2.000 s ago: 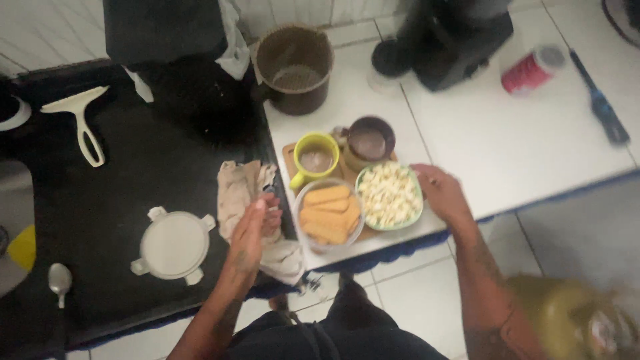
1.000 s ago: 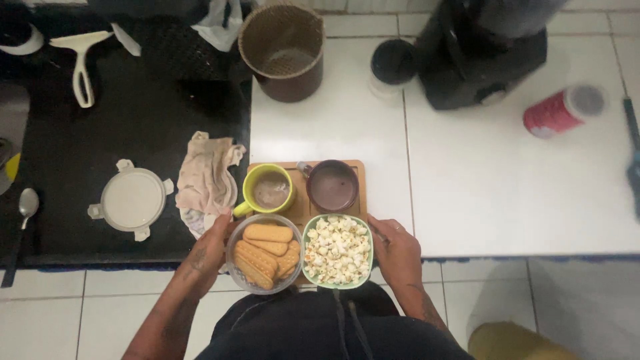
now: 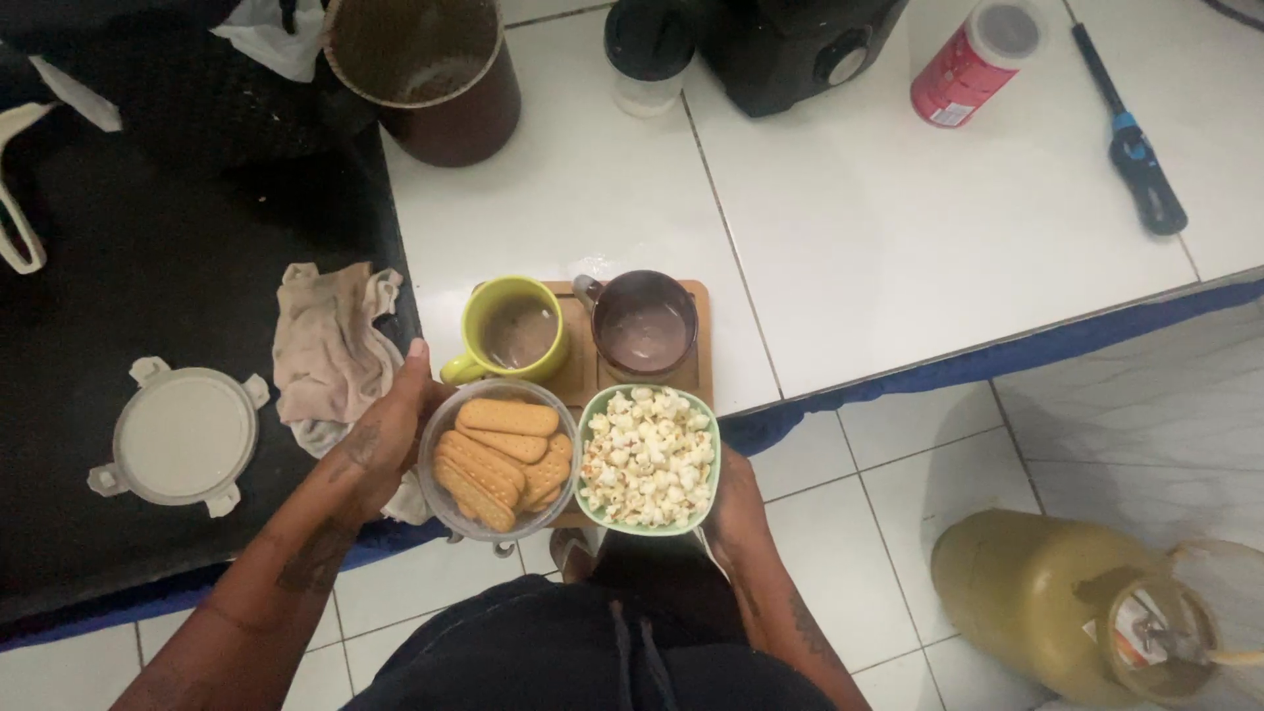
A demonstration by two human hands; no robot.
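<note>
A wooden serving tray [image 3: 704, 341] reaches over the front edge of the white tiled counter, held between my two hands. My left hand [image 3: 400, 425] grips its left side, and my right hand [image 3: 733, 504] its right side, partly hidden by a bowl. On the tray's far half stand a yellow-green mug [image 3: 513, 331] and a dark mug [image 3: 644, 324], both with a brown drink. Nearer me are a clear round tub of biscuits [image 3: 502, 459] and a pale green bowl of popcorn [image 3: 649, 459].
A crumpled cloth [image 3: 336, 346] and a round white lid [image 3: 185, 434] lie on the black counter at left. Behind are a brown bucket [image 3: 449, 109], a black-lidded jar [image 3: 647, 59], a black appliance [image 3: 790, 49], a pink canister [image 3: 963, 74] and a gas lighter [image 3: 1141, 168]. A yellowish gas cylinder [image 3: 1027, 592] stands on the floor.
My right hand, beside the popcorn bowl two seconds ago, has moved down to the tray's right side. My left hand has closed on the left side. The view has shifted.
</note>
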